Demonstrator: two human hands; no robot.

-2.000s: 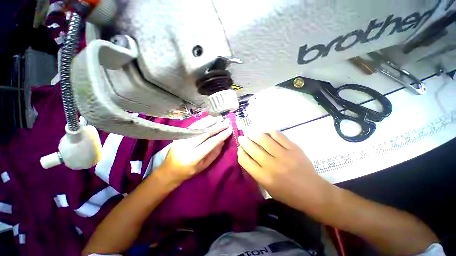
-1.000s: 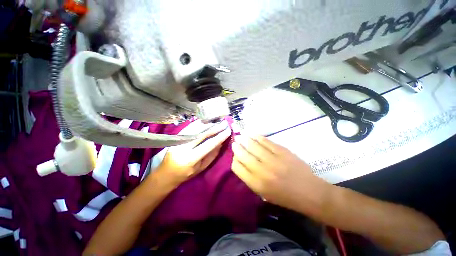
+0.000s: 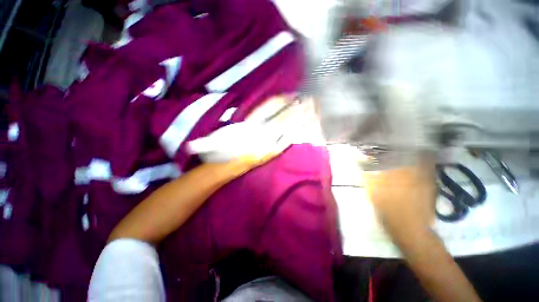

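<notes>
Maroon garment cloth [image 3: 295, 206] with white bands lies across the middle and left and hangs down toward my lap. My left hand [image 3: 260, 133] lies on the cloth left of the sewing machine. Glare and blur wash out its fingers, so its grip cannot be made out. My right hand [image 3: 399, 191] is blurred, right of the cloth and just below the off-white machine head [image 3: 461, 76]. Its fingertips are hidden or smeared. The needle area is too blurred to read.
Black-handled shears [image 3: 461, 194] lie on the white table [image 3: 502, 227], right of my right hand. A slim silver tool [image 3: 502, 171] lies beyond them. The ribbed lamp neck [image 3: 343, 56] stands blurred left of the machine head.
The view has swung left, so the machine sits farther right. My hands, close together before, are now well apart, the left on the cloth and the right by the machine head.
</notes>
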